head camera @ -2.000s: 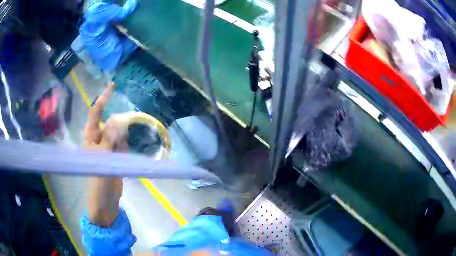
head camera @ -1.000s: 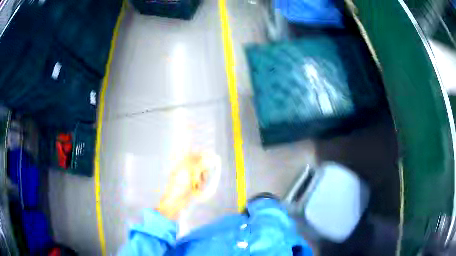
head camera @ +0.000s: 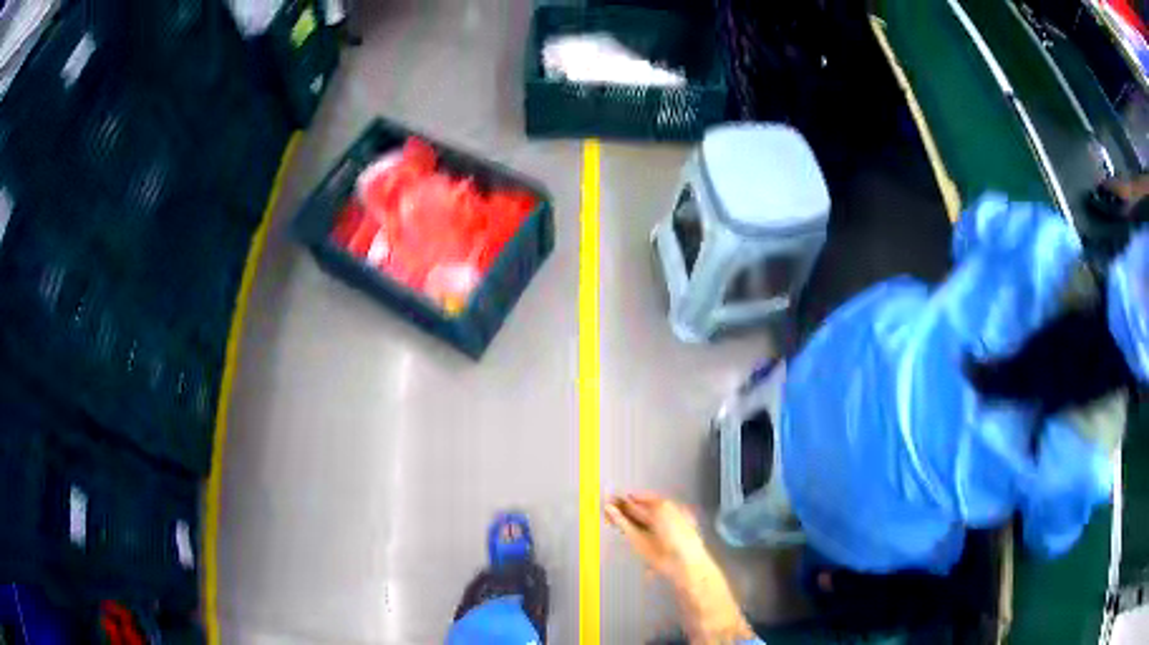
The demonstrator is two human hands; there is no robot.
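Note:
My right hand [head camera: 658,527] reaches in from the bottom, right of the yellow floor line, with a bare forearm. Its fingers are small and blurred; I cannot tell whether it holds anything. My left hand is out of the picture. A dark green turnover crate [head camera: 401,302] stands on the floor ahead, filled with red-orange packets [head camera: 435,221]. Another dark green crate [head camera: 624,111] with white material inside stands farther ahead. My foot in a blue shoe [head camera: 510,539] is at the bottom.
A seated person in a blue smock [head camera: 882,428] leans over the green bench [head camera: 935,95] at right. A pale stool [head camera: 766,183] stands ahead of this person. Stacked dark crates [head camera: 114,290] line the left side. Yellow lines [head camera: 590,378] run along the grey floor.
The view has moved from the bench to the aisle and then along it. My left hand, earlier with a yellowish tape ring, has left the picture. My right hand has come into view.

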